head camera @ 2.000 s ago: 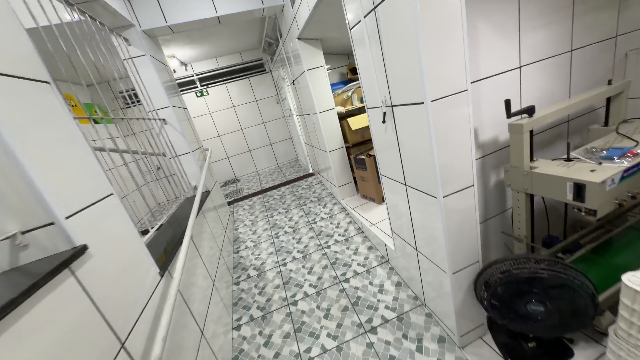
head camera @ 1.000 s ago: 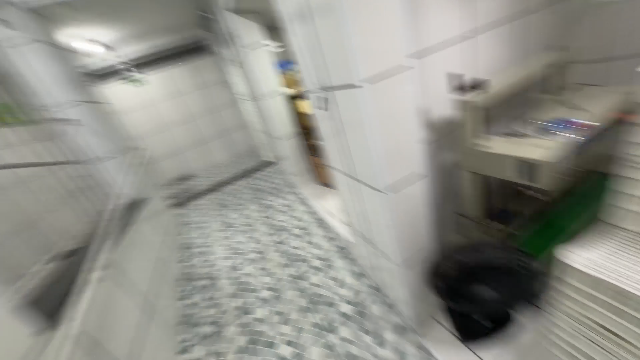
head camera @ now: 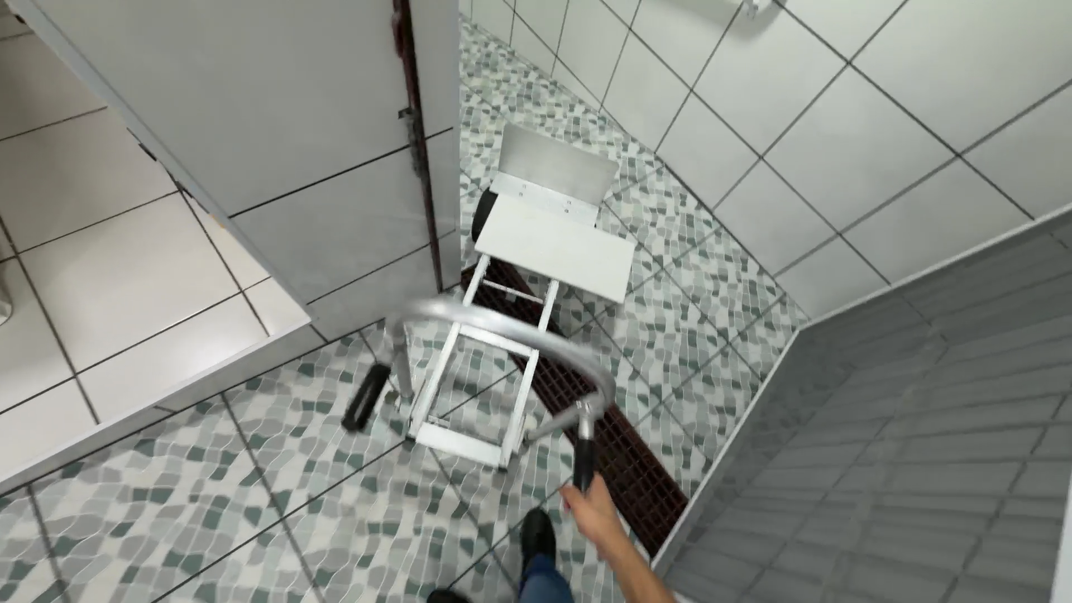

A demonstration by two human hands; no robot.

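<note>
My right hand (head camera: 596,511) is closed around the black grip (head camera: 584,461) of a metal hand truck, at the lower middle of the view. The truck's curved tubular handle (head camera: 502,327) arches over its light frame (head camera: 477,452). A white panel (head camera: 557,245) lies across the far part of the frame, with a metal toe plate (head camera: 557,163) beyond it and a black wheel (head camera: 483,215) at its left. The other black grip (head camera: 366,396) is at the left, with no hand on it. My left hand is out of view.
A dark floor grate (head camera: 624,461) runs beneath and beside the truck. At the left, a tiled wall end (head camera: 335,167) stands beside a raised tiled threshold (head camera: 159,402). A white tiled wall (head camera: 804,151) and a glossy grey surface (head camera: 904,435) bound the right side. My shoe (head camera: 538,536) is near the grate.
The view has swung from the passage, fan and machine down to the floor. My right hand and the hand truck, not seen in the earlier frames, are now in view.
</note>
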